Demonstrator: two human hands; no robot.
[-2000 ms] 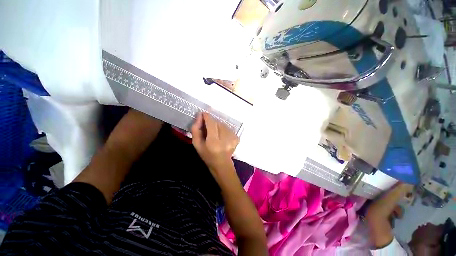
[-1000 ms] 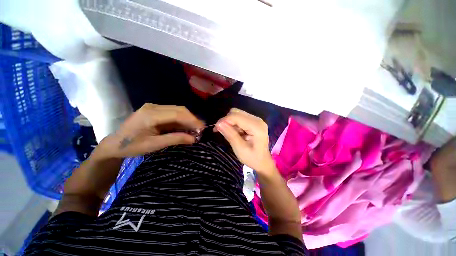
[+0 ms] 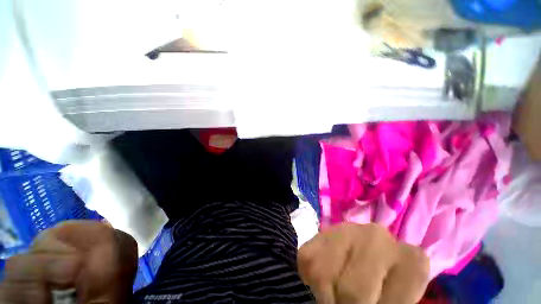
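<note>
My left hand (image 3: 71, 261) is at the lower left, close to the camera, curled and blurred. A small pale spot shows at its lower edge; I cannot tell what it is. My right hand (image 3: 363, 264) is at the bottom right of centre, knuckles up and fingers curled under, cut off by the lower edge. What either hand holds is hidden. Both hands are away from the table. A white cloth piece (image 3: 285, 113) lies over the table's front edge. More white cloth (image 3: 32, 101) hangs down at the left.
The grey table-edge strip (image 3: 148, 107) runs across the upper part. Dark snips (image 3: 420, 58) and a metal bracket (image 3: 460, 77) are at the upper right. A blue basket (image 3: 38, 190) stands left of the lap. Pink cloth (image 3: 409, 172) lies below right. Part of another person's arm (image 3: 531, 119) shows at the right edge.
My hands were together over the lap, fingertips at a thin thing; now they are far apart and nearer the camera. The view has tilted and shows more of the tabletop.
</note>
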